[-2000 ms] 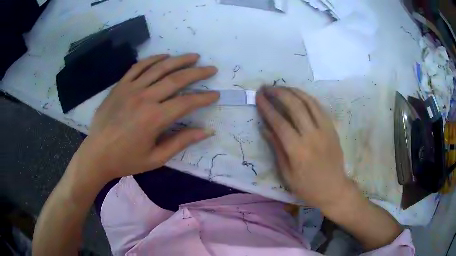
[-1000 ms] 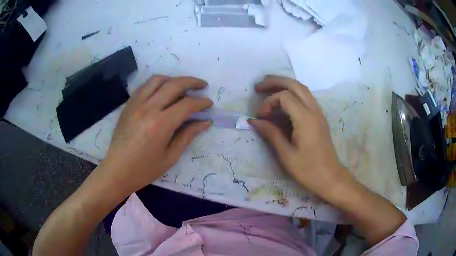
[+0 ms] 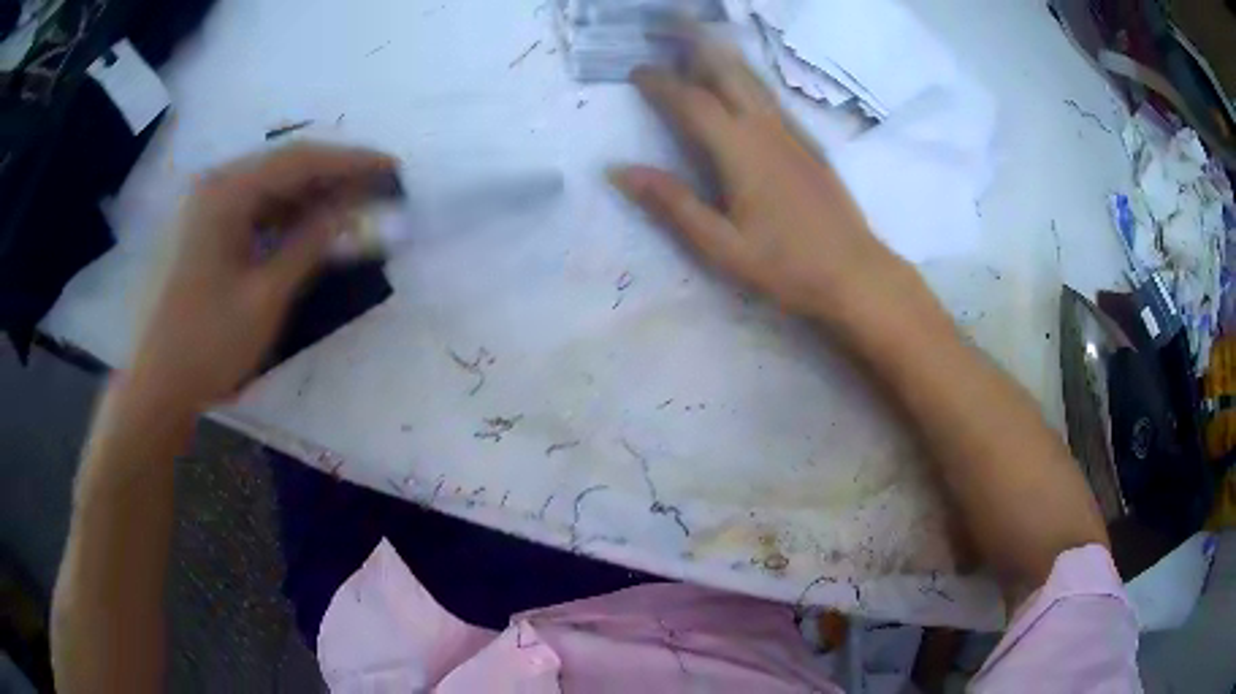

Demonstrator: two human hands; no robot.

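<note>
My left hand [image 3: 271, 251] is at the left, over the dark fabric pieces [image 3: 332, 305], and hides most of them. Its fingers are closed on a narrow grey strip [image 3: 488, 197], blurred by motion, that points right; it looks like the strip template. My right hand [image 3: 746, 183] is at the top centre, fingers spread, its fingertips over the pile of grey-and-white folded bands [image 3: 603, 52]. Whether it touches or holds a band cannot be told.
White backing sheets [image 3: 935, 163] lie at the upper right. The iron [image 3: 1125, 420] rests at the right edge on a brown-dark piece. A black cloth heap [image 3: 48, 203] with a white tag [image 3: 132, 84] is at far left. Thread ends [image 3: 664, 513] lie on the white table cover [image 3: 542, 366].
My hands have moved apart from the table's middle. The left went left and up with the grey strip, the right went up to the band pile. The band between them is gone from there.
</note>
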